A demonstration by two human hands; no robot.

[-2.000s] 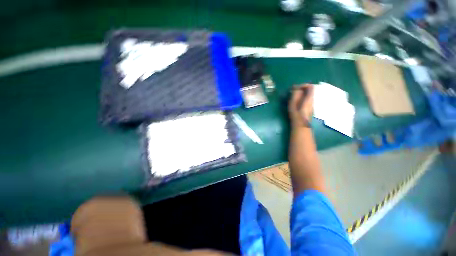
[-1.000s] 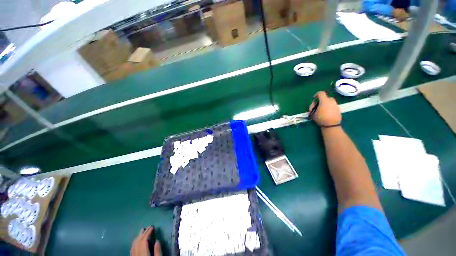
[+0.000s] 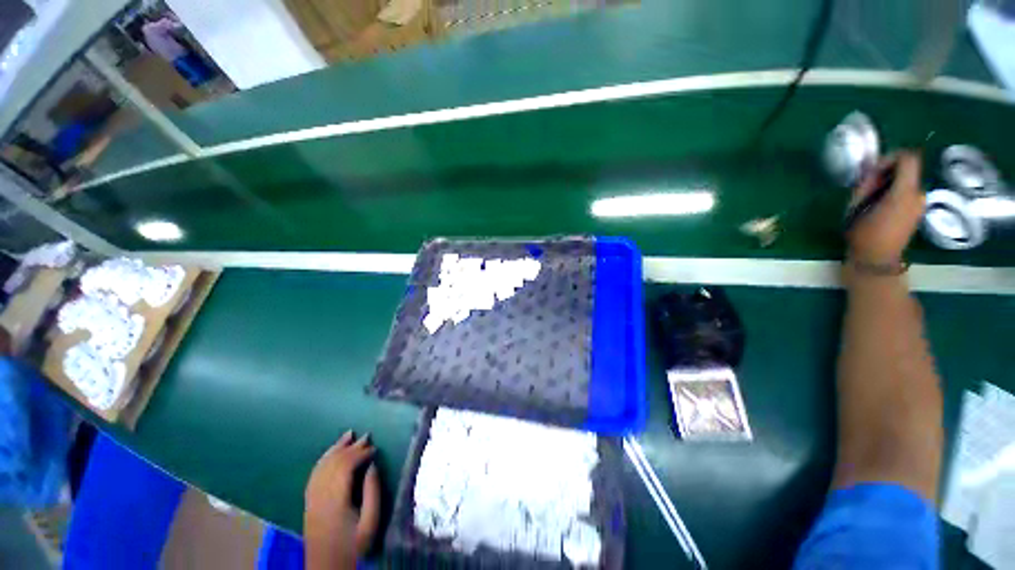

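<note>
My right hand (image 3: 887,217) reaches over the conveyor at the right, closed on the black handle of a soldering iron (image 3: 871,200). A round white housing (image 3: 851,147) is right beside its fingers; whether they touch is unclear. My left hand (image 3: 342,499) is on the bench left of the lower tray, fingers and thumb apart, nothing visible in it. The lower tray (image 3: 610,501) is covered with small white boards (image 3: 506,479). The upper tray (image 3: 512,362) has a grey lining, a blue end and a small heap of white boards (image 3: 473,287).
A black stand (image 3: 698,326) and a square silvery dish (image 3: 710,404) are right of the trays. Two thin white rods (image 3: 664,501) lie nearby. More housings (image 3: 954,219) are on the conveyor (image 3: 445,178). Cardboard (image 3: 167,351) with housings is at left, white sheets (image 3: 991,479) at right.
The view has swung left since one second ago. My right hand has moved from the white sheets to the conveyor housings, now beside the nearest one. More of my left hand shows.
</note>
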